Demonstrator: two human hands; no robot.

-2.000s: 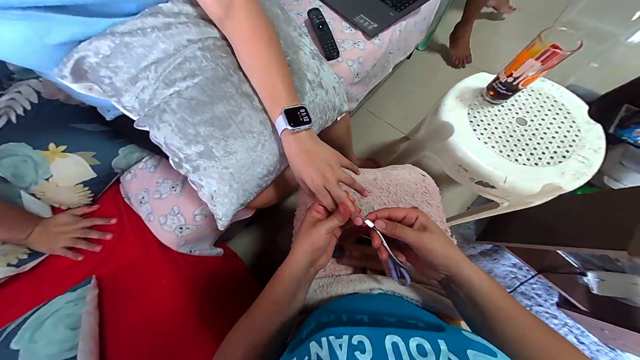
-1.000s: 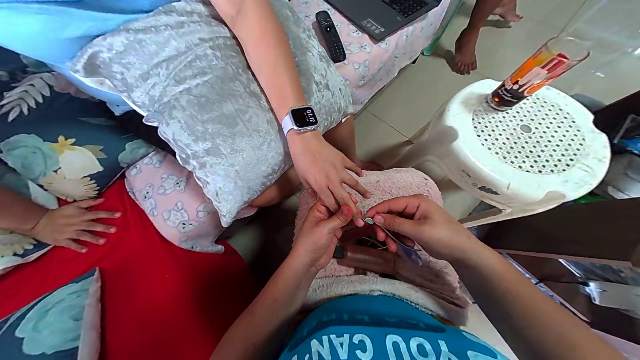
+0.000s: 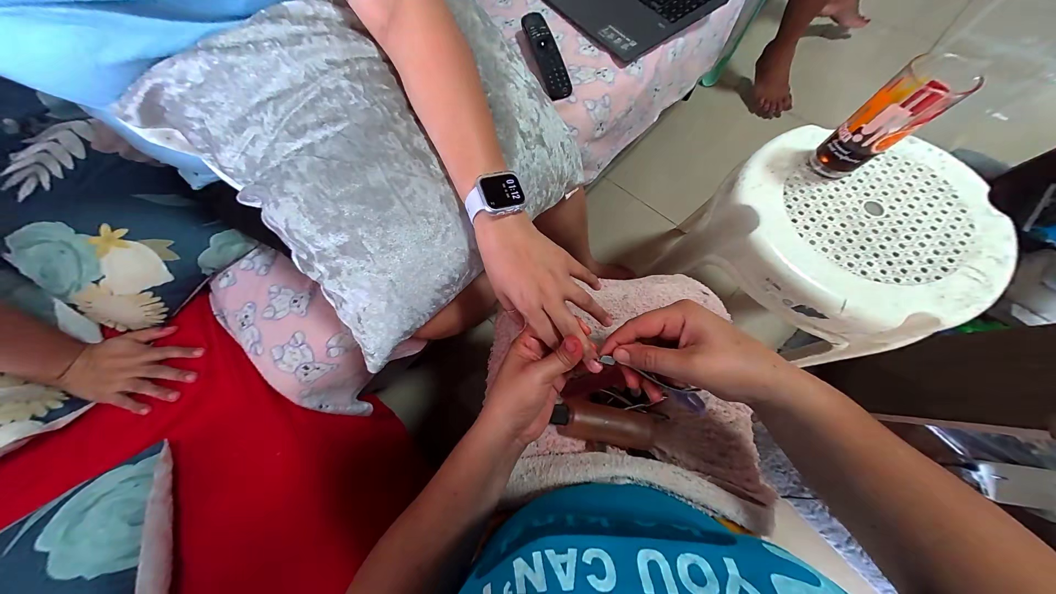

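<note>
My left hand [image 3: 528,388] grips a fingertip of another person's hand [image 3: 540,272], which wears a smartwatch [image 3: 497,194] on its wrist. Between the thumb and fingers of my right hand [image 3: 685,351] is a slim metal nail tool [image 3: 608,360], its small tip at that person's fingernail. The tool's exact kind cannot be told. Below our hands, a brown bottle with a dark cap [image 3: 610,425] lies on a pink towel [image 3: 676,293] over my lap, with thin dark handles or wires near it, partly hidden by my right fingers.
A grey velvet pillow [image 3: 330,157] supports the other person's forearm. On the right, a white plastic stool [image 3: 891,223] bears a printed glass [image 3: 891,115]. A remote control [image 3: 546,56] and laptop [image 3: 631,21] lie at the top. Another hand [image 3: 132,369] rests on red cloth at the left.
My right hand has turned, and the tool's lower part, plainly visible beneath it two seconds ago, is now mostly hidden. My left hand keeps its hold on the other person's finger.
</note>
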